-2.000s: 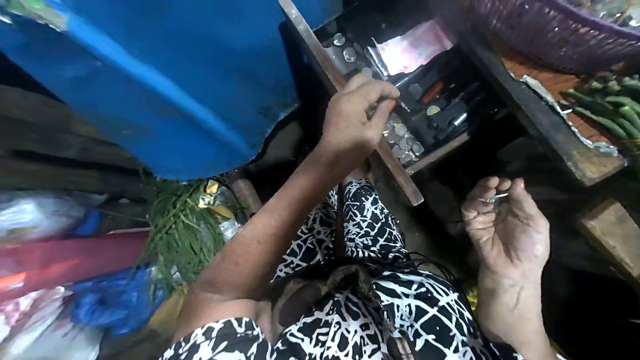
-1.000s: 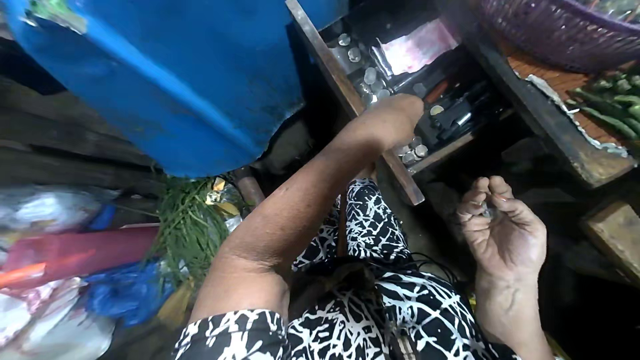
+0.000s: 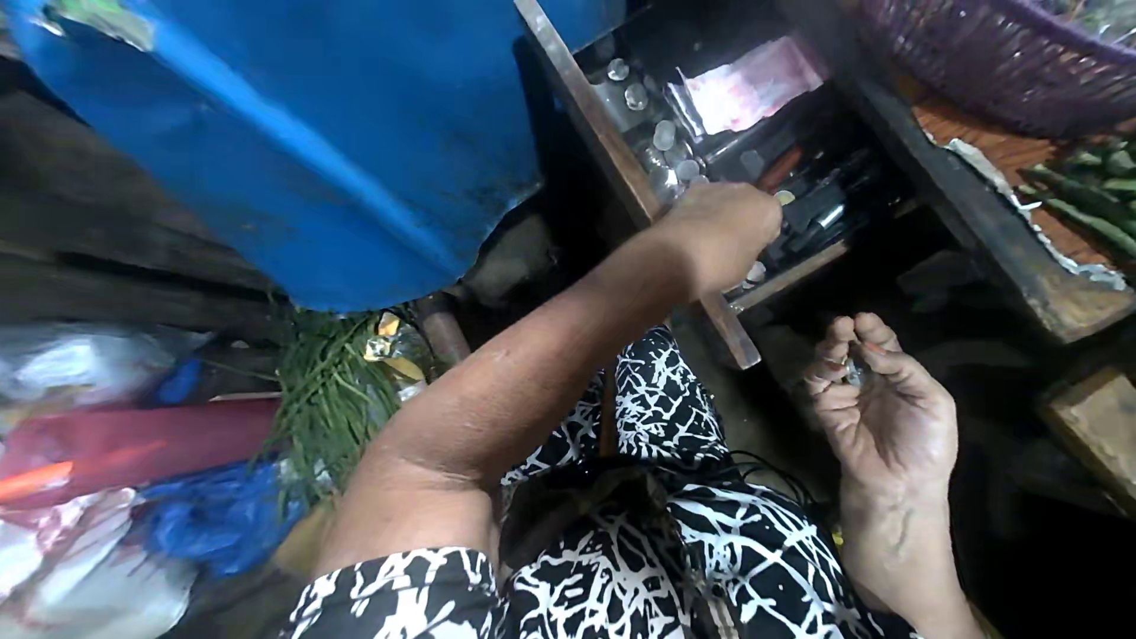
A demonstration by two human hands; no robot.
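My left hand reaches over the wooden front of an open drawer, low among the coins. Its back faces me and hides the fingertips, so what it holds cannot be seen. A pink banknote lies farther back in the drawer, with a red-handled item and dark items nearer my hand. To the right, outside the drawer, my right hand is palm up. Its fingers and thumb are curled together around a small shiny object, perhaps a coin.
A large blue plastic container stands left of the drawer. Long green leafy stems and plastic bags lie lower left. At the right are a purple woven basket, green vegetables and the table's wooden edge.
My left hand has moved from above the drawer's front edge farther right and down over the coins. My right hand stays palm up beside the drawer, its fingers slightly shifted.
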